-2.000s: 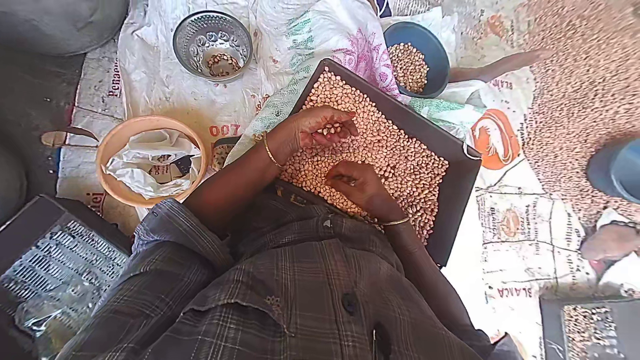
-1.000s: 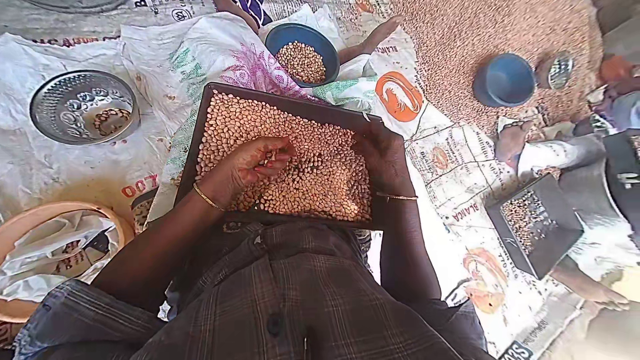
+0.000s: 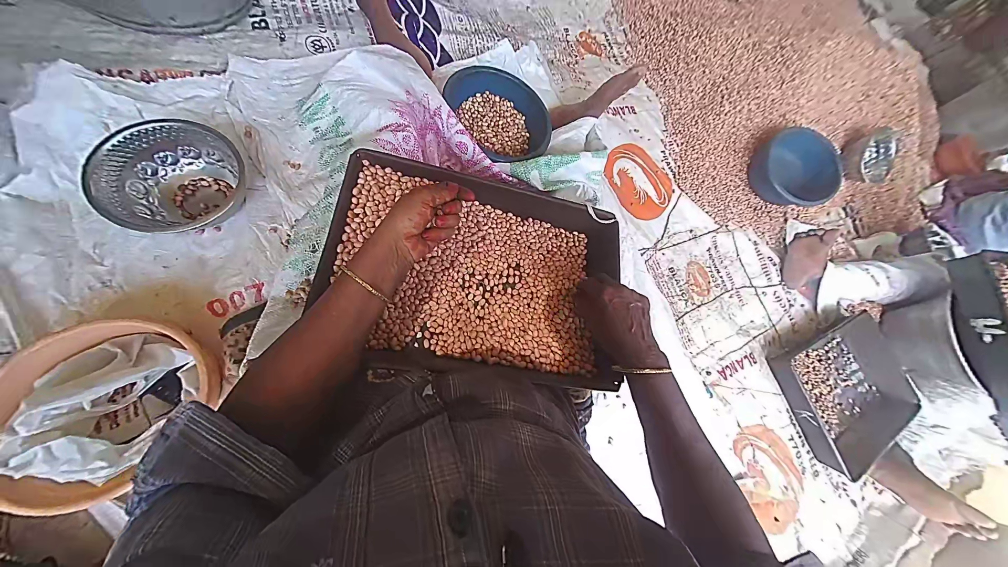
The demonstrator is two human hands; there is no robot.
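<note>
A dark rectangular tray [image 3: 488, 373] of shelled peanuts [image 3: 472, 268] rests on my lap, slightly tilted in view. My left hand [image 3: 431, 220] is over the upper left part of the peanuts, palm partly up and fingers curled; whether kernels lie inside them is not visible. At the tray's right side is my right hand [image 3: 618, 315], its fingers bent down by the inner wall and the edge of the peanuts; the fingertips are hidden. Dark tray bottom shows through small gaps between the kernels near the middle.
A blue bowl [image 3: 538, 118] of peanuts stands beyond the tray. Left are a perforated metal bowl [image 3: 94, 177] and an orange-rimmed basin [image 3: 206, 370]. Printed sacks cover the ground. At right are a peanut spread [image 3: 772, 71], another blue bowl [image 3: 795, 167], a second tray [image 3: 886, 417] and other people's feet.
My right hand has moved from above the middle of the peanuts to the tray's right side. My left hand stays curled above the peanuts. The view has swung right.
</note>
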